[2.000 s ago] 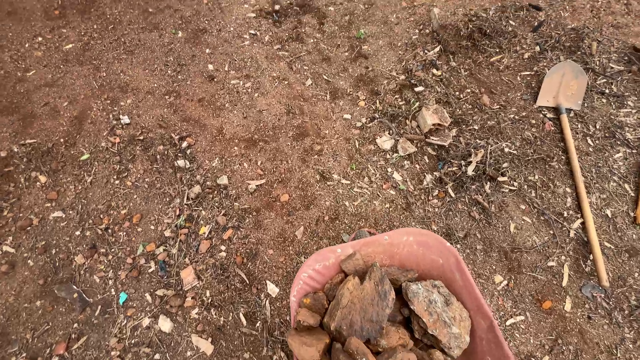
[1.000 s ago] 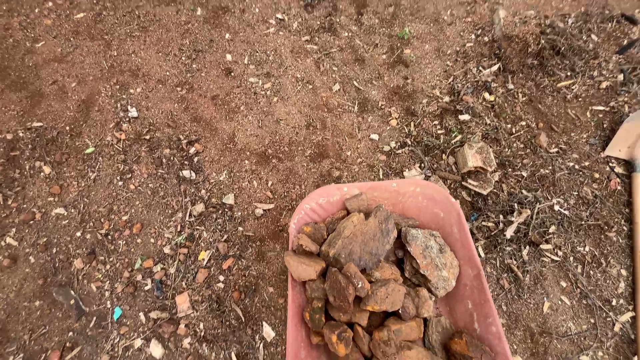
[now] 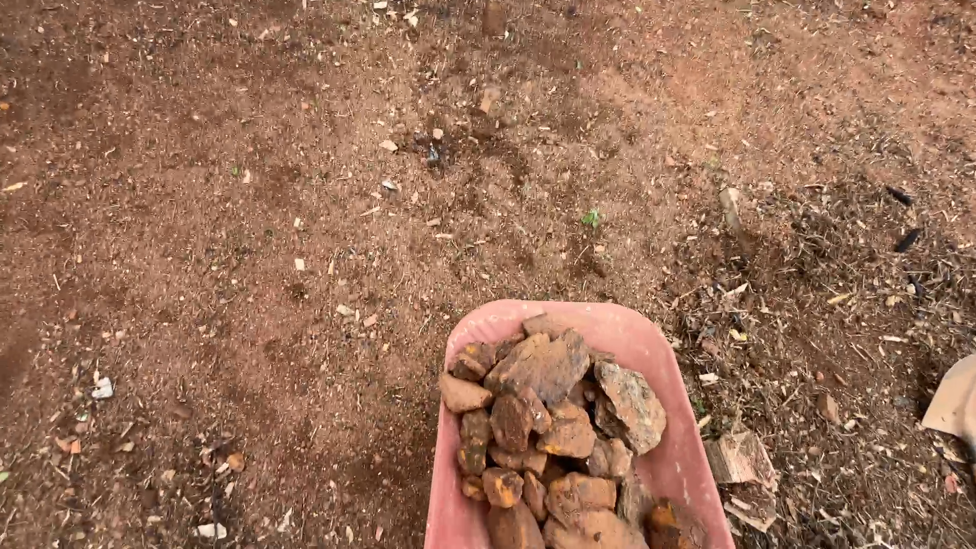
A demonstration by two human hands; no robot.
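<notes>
A faded red wheelbarrow tray [image 3: 690,446] reaches up from the bottom edge, right of the middle. Heaped in it are brown and rust-coloured rocks [image 3: 568,431], among them a broad flat one [image 3: 541,366] near the front and a greyish, rough one [image 3: 631,406] against the right side. The tray's rear part lies below the frame, and no handles show. Neither my left hand nor my right hand is in view, so what they hold is hidden.
A shovel blade [image 3: 953,400] lies on the dirt at the right edge. Close to the tray's right side is a broken block [image 3: 740,459]. Dry plant litter [image 3: 823,259] covers ground at the right; small stones and chips are scattered over the reddish soil [image 3: 305,191].
The view has moved over the ground. The wheelbarrow tray now stands beside the broken block, which was farther ahead of it two seconds ago. The shovel has slid mostly out of view at the right.
</notes>
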